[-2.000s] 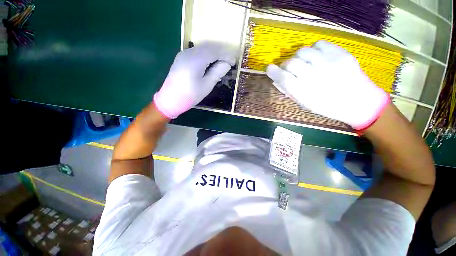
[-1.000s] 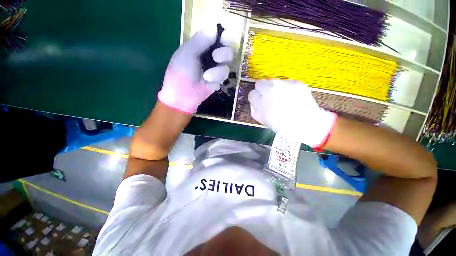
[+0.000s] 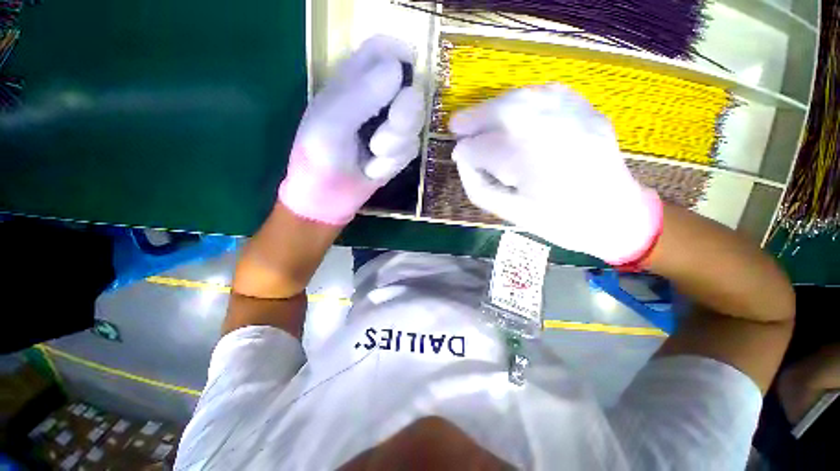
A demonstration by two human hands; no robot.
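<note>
My left hand (image 3: 345, 129), in a white knit glove with a pink cuff, is over the left section of the tray. It is closed on a small black connector housing (image 3: 406, 74), whose end shows at the fingertips. My right hand (image 3: 562, 170), gloved too, is over the left ends of the yellow wires (image 3: 589, 87) and brown wires (image 3: 677, 179). Its fingers are bent and bright with glare; whether they pinch a wire cannot be told. Purple wires (image 3: 635, 23) lie beyond the yellow ones. The bottom of the housing compartment is partly hidden by my left hand.
The white divided tray (image 3: 428, 110) lies on a green bench top (image 3: 166, 110). Mixed-colour wire bundles (image 3: 810, 156) are at the right edge, and more wires show at the far left corner. A badge (image 3: 518, 276) hangs below the bench edge. Part of another person is at the lower right.
My left hand has gone from low over the housing compartment to holding a black housing. My right hand moved toward me over the brown wires, then slightly back up toward the yellow ones.
</note>
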